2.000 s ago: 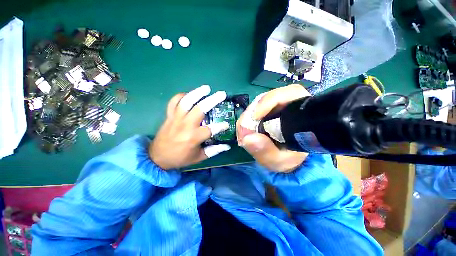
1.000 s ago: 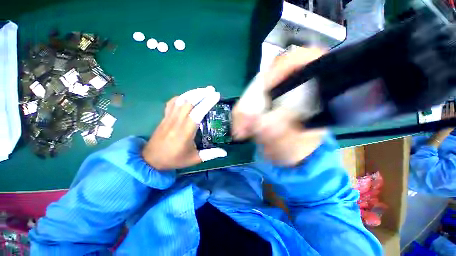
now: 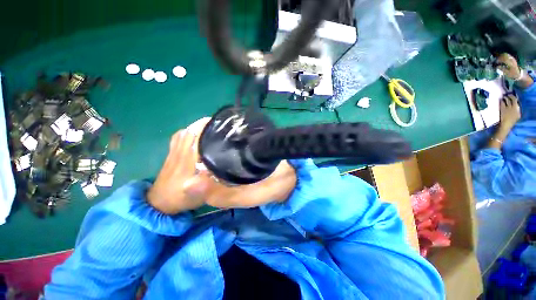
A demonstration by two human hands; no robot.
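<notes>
The black electric screwdriver (image 3: 233, 143) stands roughly upright in front of me, seen from its cord end, with its thick ribbed cord sleeve pointing right. My right hand (image 3: 258, 190) is wrapped around its body from the near side. My left hand (image 3: 177, 176) is close against its left side, with a white finger cot partly showing. The left fingertips, the driver tip and the circuit board in its black housing are hidden under the screwdriver and hands.
Small metal plates (image 3: 56, 140) lie piled at left, with several white discs (image 3: 160, 77) beyond my hands. The screw feeder (image 3: 300, 82), plastic bag (image 3: 367, 47) and yellow-handled scissors (image 3: 401, 94) are at right. A cardboard box (image 3: 464, 205) holds red bundles (image 3: 432, 214). Another person's hands (image 3: 509, 111) show far right.
The screwdriver has swung from lying out to the right to upright, moving left over the work. The board and housing, visible before, are now covered. The view has shifted rightward.
</notes>
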